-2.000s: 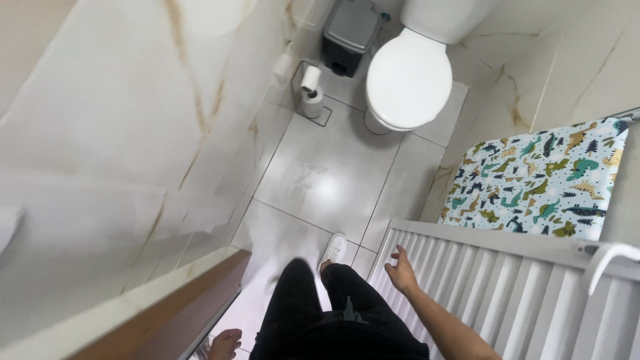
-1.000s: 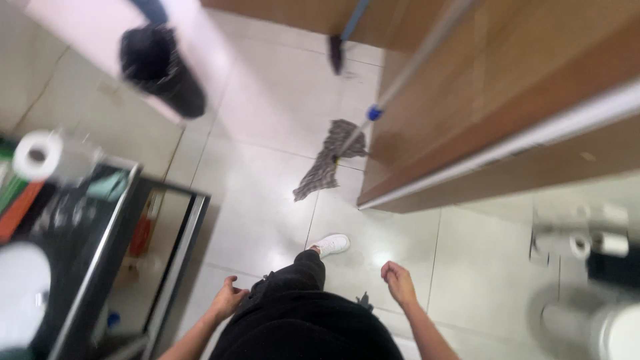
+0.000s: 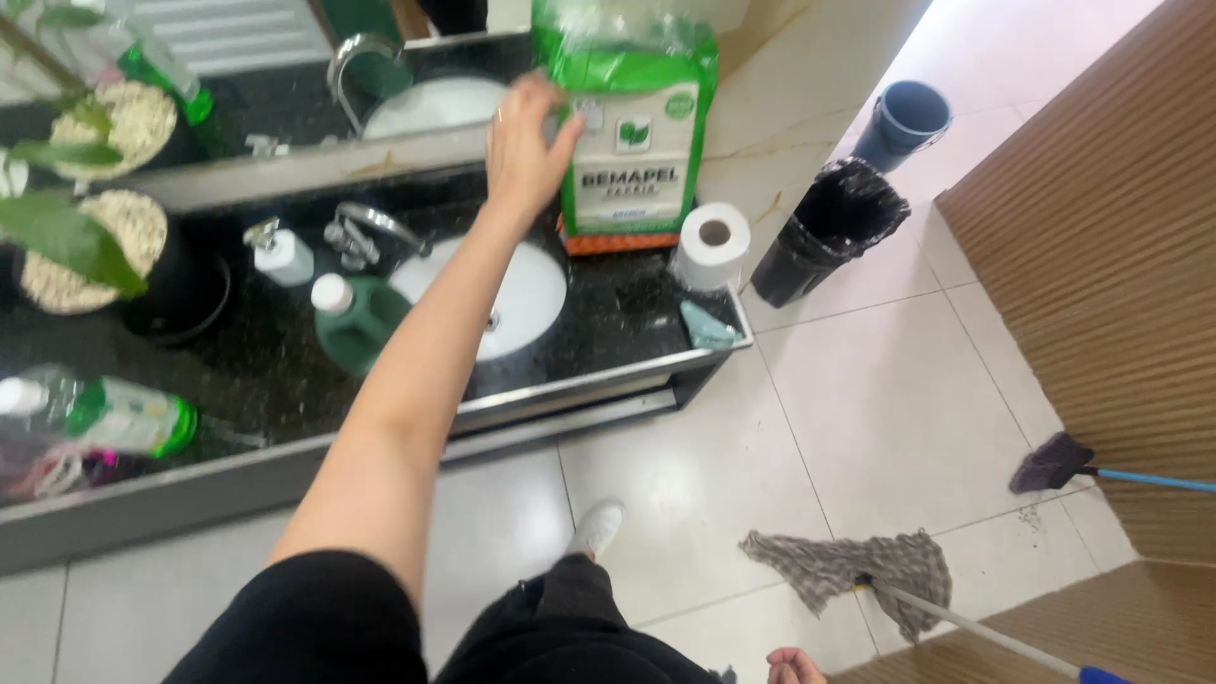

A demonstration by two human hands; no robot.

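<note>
My left hand [image 3: 528, 147] is stretched over the black stone counter and meets the upper left side of a green and white plastic package [image 3: 632, 176]; whether its fingers grip the plastic is unclear. Under my forearm lie a white sink basin [image 3: 518, 299] and a green jug with a white cap [image 3: 356, 323]. A toilet paper roll [image 3: 712, 245] stands beside the package, and a light teal cloth or sponge [image 3: 709, 326] lies at the counter's corner. Low in the view, my right hand [image 3: 794, 667] shows only its fingers, below a grey mop cloth [image 3: 869, 575] on the floor.
Along the counter are a soap dispenser [image 3: 282, 255], a chrome faucet [image 3: 366, 233], a potted plant [image 3: 104, 252] and a clear bottle with green [image 3: 133, 415]. Past its right end stand a lined black bin [image 3: 826, 228] and a blue bucket [image 3: 902, 123]. A broom [image 3: 1053, 463] rests by the wood-slatted panel.
The view has swung from the toilet, past the mop and door, to the sink counter. My left hand has risen from beside my body to the green package.
</note>
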